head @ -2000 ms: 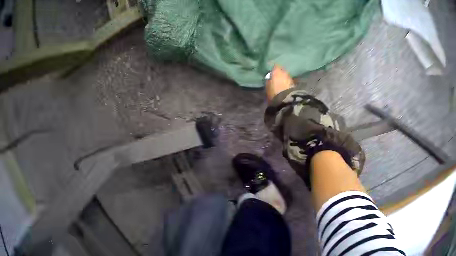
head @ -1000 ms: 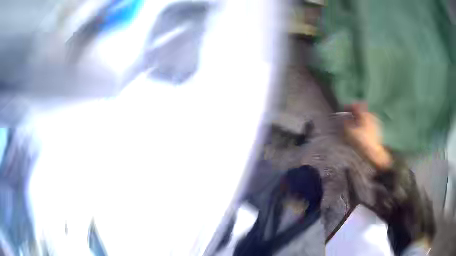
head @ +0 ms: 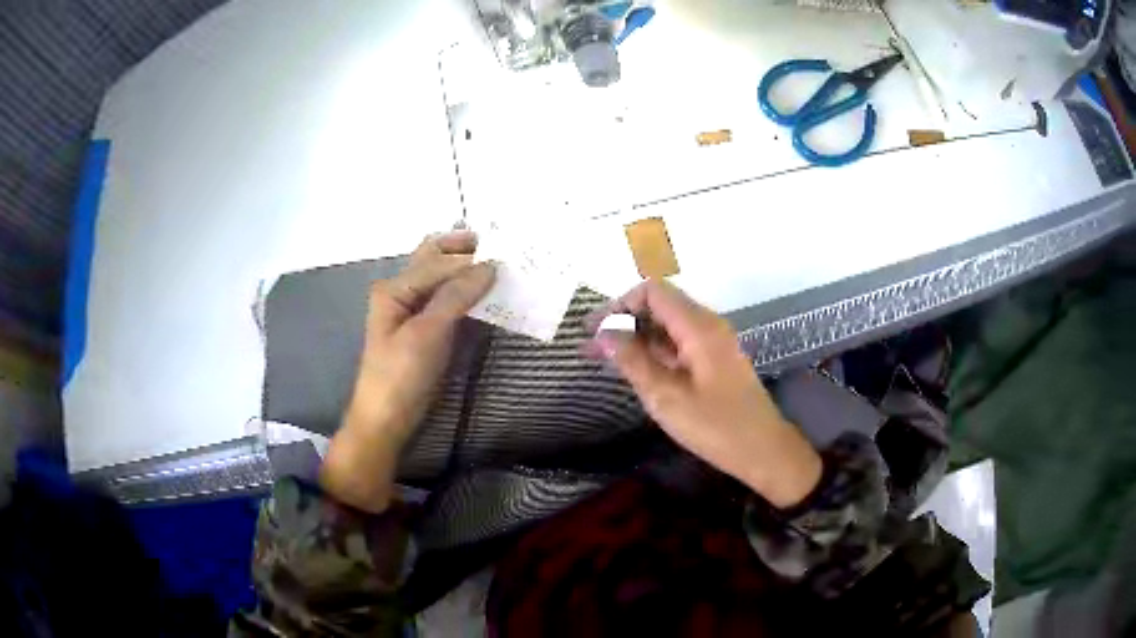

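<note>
My left hand holds a white card template by its left side. The card lies over the upper edge of a grey garment with fine lines, which spreads over the table's front edge. My right hand pinches a small white piece, perhaps chalk, just right of the card. The fingertips are close to the cloth; whether they touch it is unclear.
White machine table bears blue-handled scissors, brown patches and a ruler tape along its front edge. The machine's foot area is at top centre. Green cloth hangs at right.
The view has swung from the floor and green cloth to the table. My right hand has left the green cloth and now holds the white piece. My left hand, with the card, has come into view.
</note>
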